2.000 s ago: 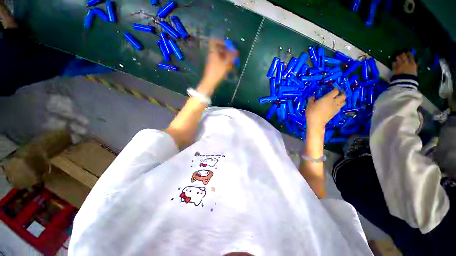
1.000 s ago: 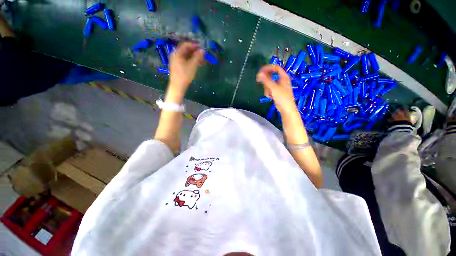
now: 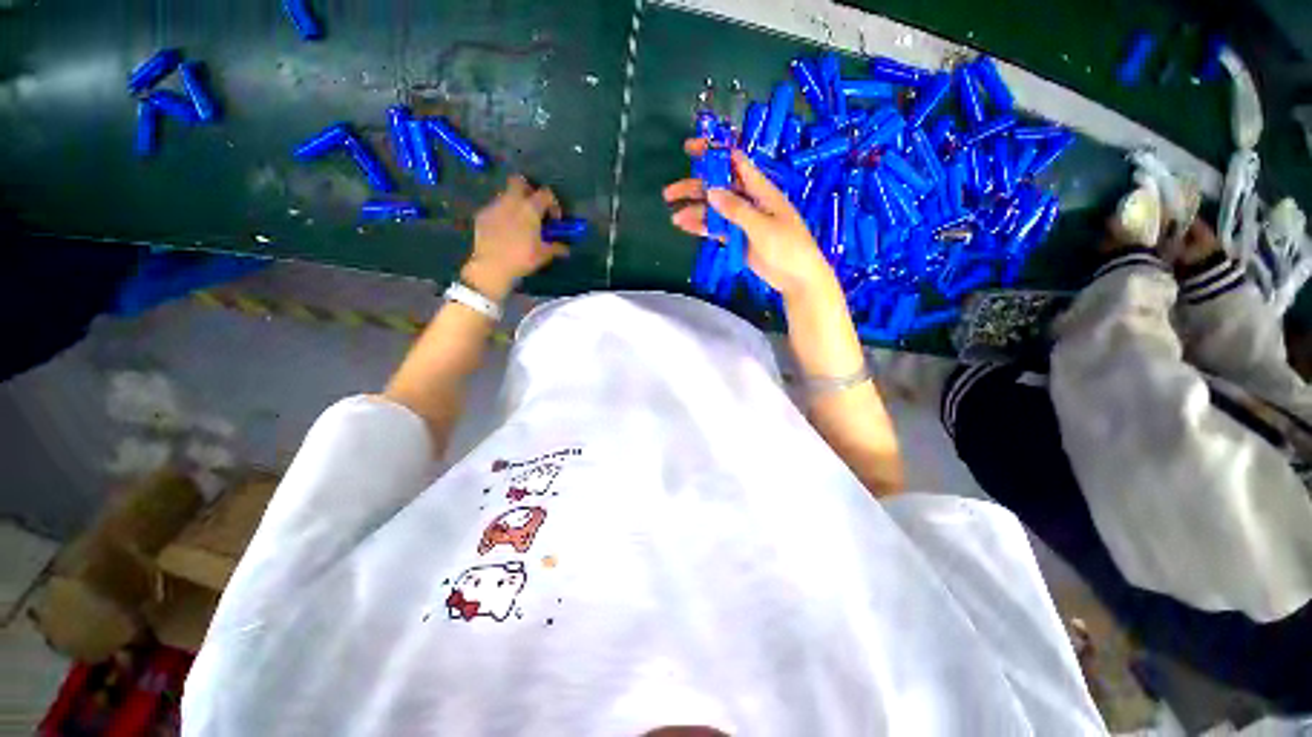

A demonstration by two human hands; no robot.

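Note:
Blue battery cells lie in a large heap (image 3: 899, 180) on the dark green bench, right of a pale seam. A looser group of cells (image 3: 417, 147) lies left of the seam, with several more at the far left. My left hand (image 3: 515, 231) is low over the bench, its fingertips at a single blue cell (image 3: 570, 229); whether it grips the cell is unclear. My right hand (image 3: 751, 216) is raised at the heap's left edge, fingers around blue cells (image 3: 715, 170) with thin leads at their top.
A pale rail (image 3: 1065, 104) runs behind the heap, with the belt beyond it. At the right, a neighbour's hands in striped cuffs hold white parts (image 3: 1144, 209), beside a small tray of shiny bits (image 3: 990, 320). Cardboard (image 3: 216, 540) and a red crate (image 3: 123, 694) are lower left.
My left hand has moved down from the loose cells toward the bench's near edge. My right hand has moved slightly left and now holds cells upright. The neighbour's hands now hold white parts.

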